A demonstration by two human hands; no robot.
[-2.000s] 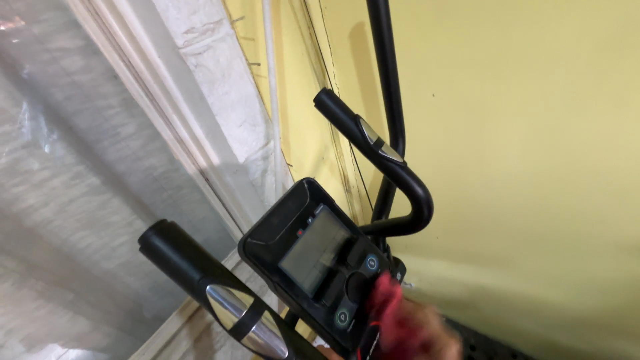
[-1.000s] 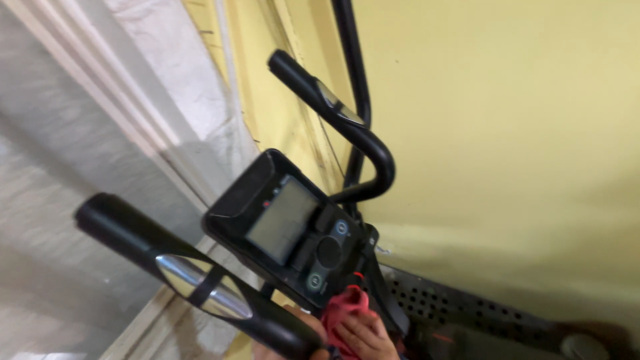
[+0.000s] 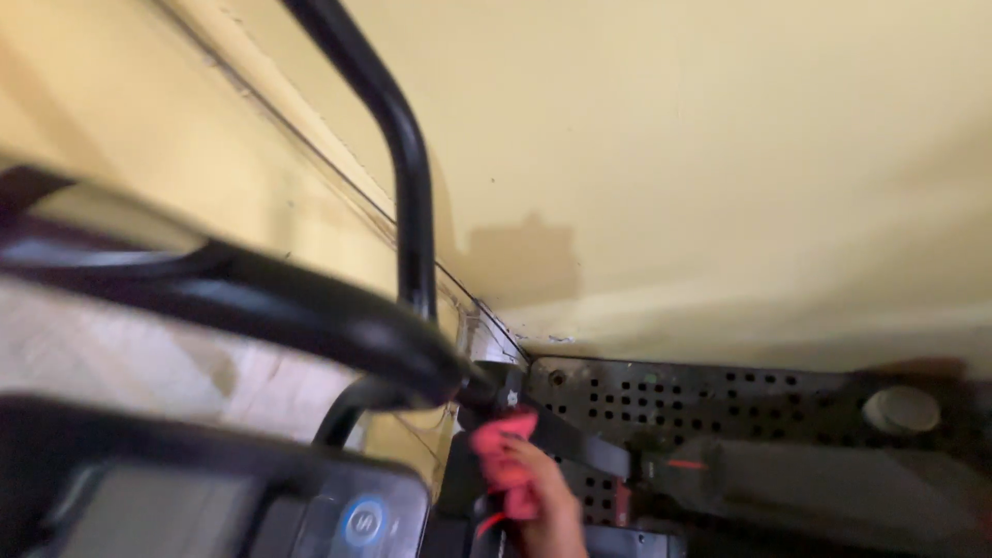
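Observation:
A red cloth (image 3: 508, 465) is in my right hand (image 3: 546, 492), low in the middle of the view. The cloth lies against the black upright of an exercise machine (image 3: 500, 387), just below where the curved handlebar (image 3: 310, 310) joins it. The machine's console (image 3: 372, 480), with a grey screen and a round blue-ringed button, fills the lower left, blurred. Behind the near handlebar rises a black tube arm (image 3: 415, 201). My left hand is out of the frame.
A yellow wall (image 3: 697, 155) stands close behind the machine. A black perforated panel (image 3: 651, 399) runs along its foot at the lower right, with a round pale object (image 3: 901, 409) by it. The dark machine body (image 3: 821, 480) extends right.
The view has moved in closer to the upright. My right hand with the red cloth has gone from beside the console to the upright below the handlebar. My left hand has left the view.

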